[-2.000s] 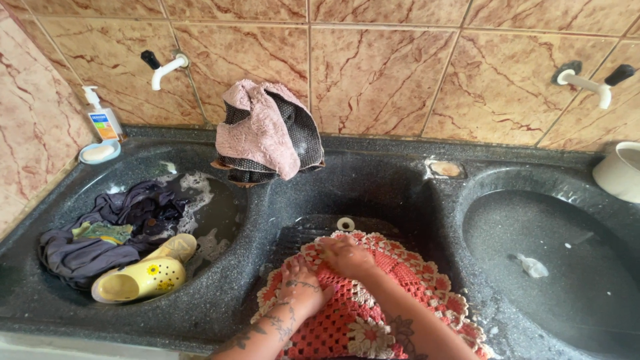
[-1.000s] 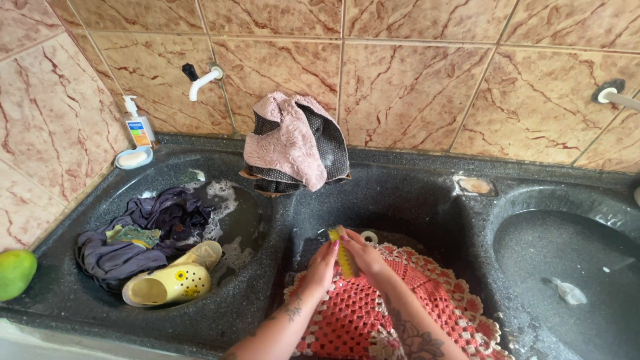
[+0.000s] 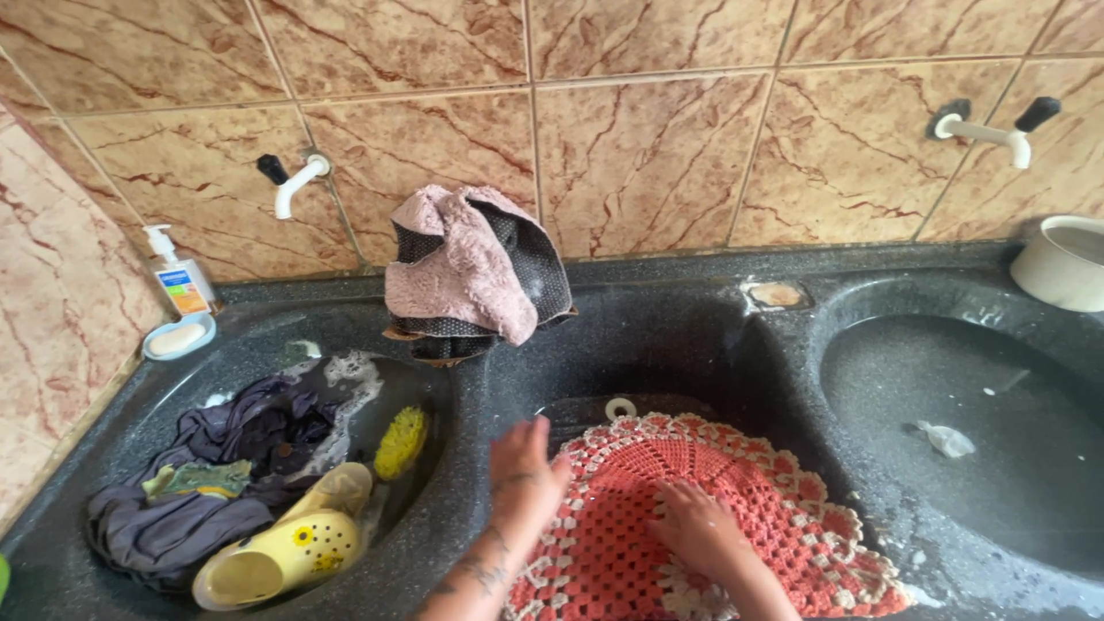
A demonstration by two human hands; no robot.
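A red crocheted mat with a cream floral border (image 3: 733, 517) is spread in the middle basin of the dark sink. My right hand (image 3: 694, 526) rests on it with the fingers apart. Just left of the mat my left hand (image 3: 526, 474) is raised, fingers spread and holding nothing. In the left basin lies a yellow scrubbing brush (image 3: 402, 443), bristles up. Beside it are yellow clogs (image 3: 285, 552) with flower decorations, dark wet clothing (image 3: 181, 526) and a greenish cloth or sponge (image 3: 203, 479).
A pink and black dotted cloth (image 3: 466, 267) drapes over the back divider. Soap in a blue dish (image 3: 179, 338) and a pump bottle (image 3: 183, 280) stand back left. Water fills the right basin (image 3: 957, 431), near a white pot (image 3: 1065, 263). Two taps (image 3: 297, 183), (image 3: 987, 134) jut from the tiled wall.
One second ago both hands held the yellow brush above the mat; now it lies in the left basin beside the clogs, and my hands are apart.
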